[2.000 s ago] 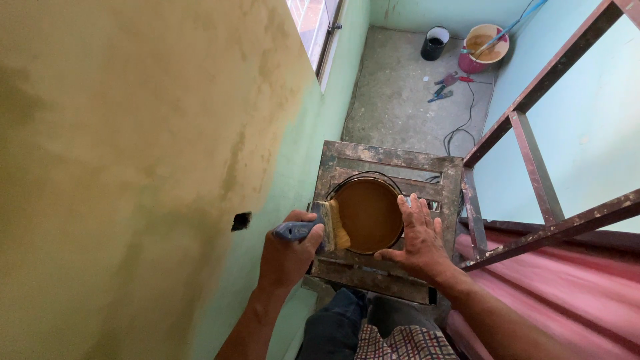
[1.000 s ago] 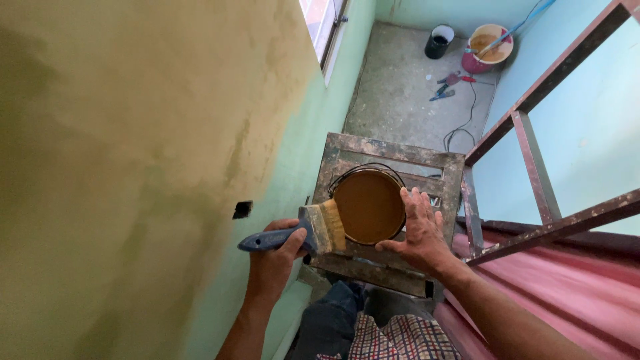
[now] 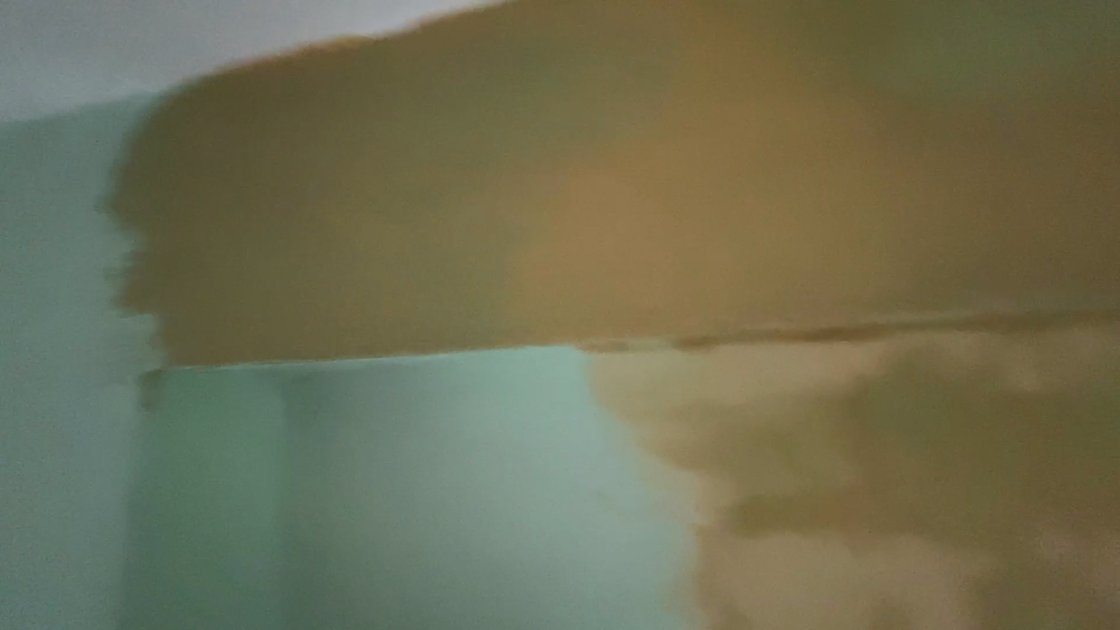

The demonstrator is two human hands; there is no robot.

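Neither of my hands shows in the head view now, so what they hold is hidden; the paintbrush and the paint bucket are also out of view. A blurred wall fills the picture. Brown paint (image 3: pixel 367 219) covers its upper band in uneven tones, with a ragged left edge. Pale green wall surface (image 3: pixel 472 472) shows below the band, and more of it lies along the left side. Patchy lighter and darker brown paint (image 3: pixel 840 455) covers the lower right.
A pale ceiling (image 3: pixel 175 44) meets the wall at the upper left. A nearly horizontal edge (image 3: pixel 814 334) runs under the brown band, between it and the wall part below.
The view has swung from the bucket and stool up to the wall. Both hands, the brush and the bucket, seen earlier, have left the picture.
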